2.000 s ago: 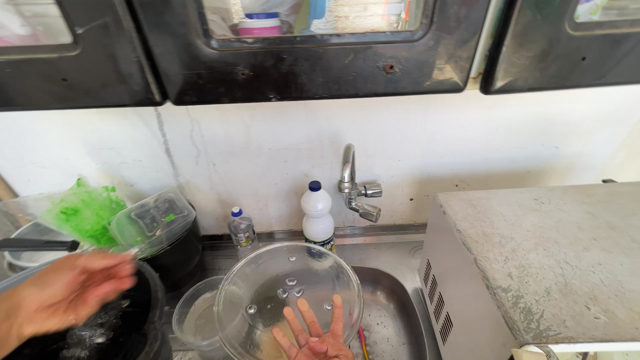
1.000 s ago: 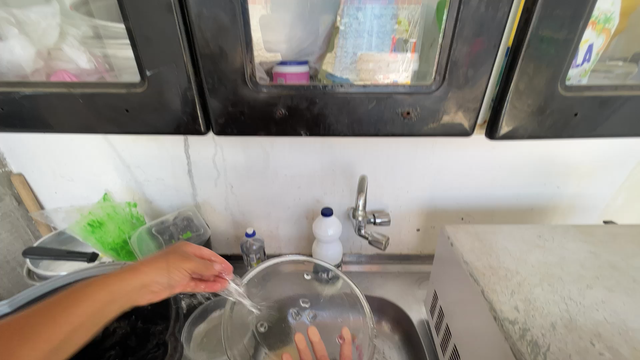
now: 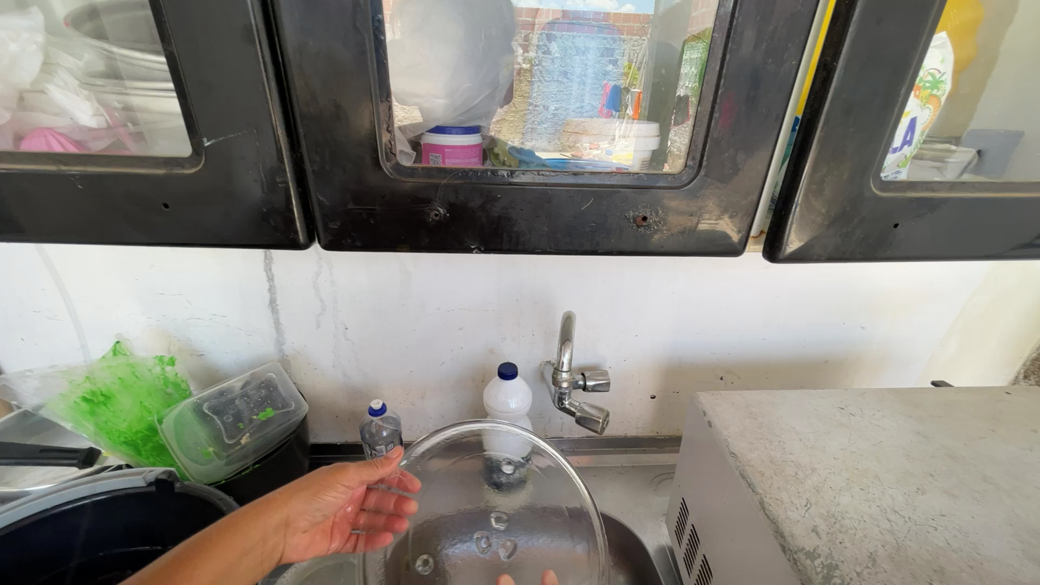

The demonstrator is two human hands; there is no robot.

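A round clear glass plate (image 3: 455,520) with small raised knobs is tilted up over the stainless steel sink (image 3: 630,552). My left hand (image 3: 349,508) is beside its left rim, fingers apart and nothing seen in them; whether it touches the rim is unclear. Only the fingertips of my right hand (image 3: 528,578) show at the bottom, by the plate's lower part; its grip is hidden. Behind the plate stand a white bottle with a blue cap (image 3: 508,394) and a small clear bottle (image 3: 380,431). The chrome faucet (image 3: 566,374) is on the wall.
A black bucket (image 3: 175,520), a clear plastic container (image 3: 236,418) and a green-stained plastic bag (image 3: 122,398) are at the left. A grey box-shaped appliance with a worn top (image 3: 877,463) borders the sink at right. Black cabinets (image 3: 528,215) hang above.
My left hand has moved from over the bucket to the plate's left edge. The clear, wet-looking strand at its fingers one second ago is gone. The view has shifted.
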